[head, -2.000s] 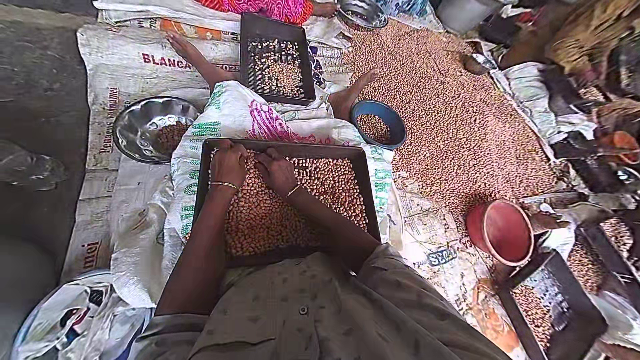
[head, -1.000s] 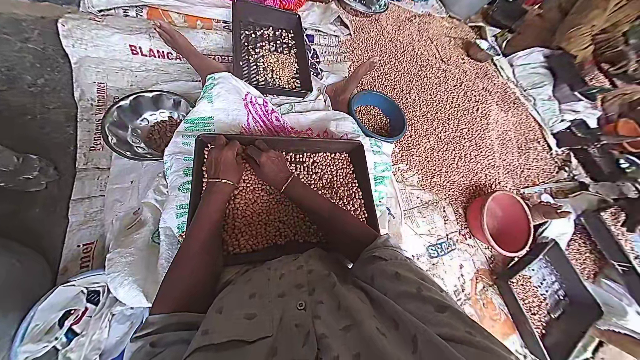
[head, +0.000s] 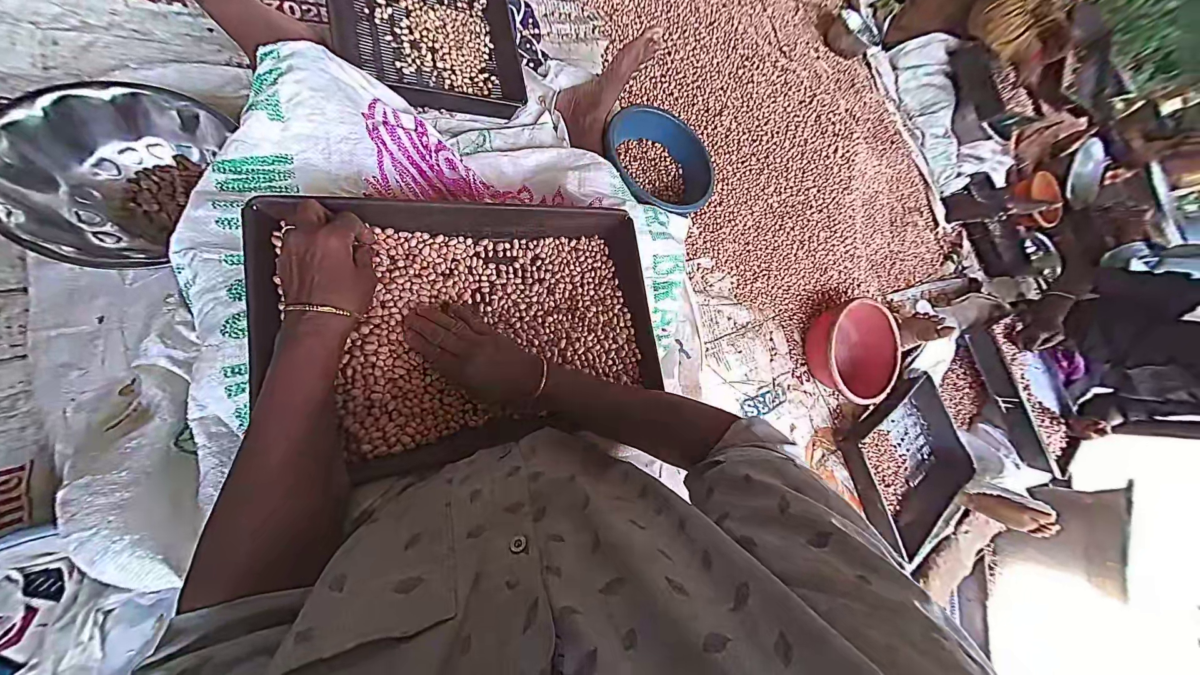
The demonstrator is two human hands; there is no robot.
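Observation:
A dark rectangular tray (head: 647, 323) lies across my lap on a white woven sack (head: 319, 122), with a layer of pinkish-brown nuts or beans (head: 562, 300) in it. My left hand (head: 326, 262) is at the tray's far left corner, its fingers curled; whether it holds any nuts is hidden. My right hand (head: 473, 356) lies palm down on the nuts near the middle, fingers extended and slightly apart. A patterned bangle circles the left wrist, a thin one the right.
A blue bowl (head: 698, 169) of nuts stands beyond the tray, a metal basin (head: 56, 141) at left. Another slotted tray (head: 352, 47) lies ahead. Nuts (head: 787, 141) cover the ground beyond. A red bucket (head: 853, 349) and co-workers' legs and trays (head: 952, 459) are at right.
My right hand has moved from beside my left hand, near the tray's far edge, back toward me and onto the middle of the nuts. My left hand stays near the far left corner.

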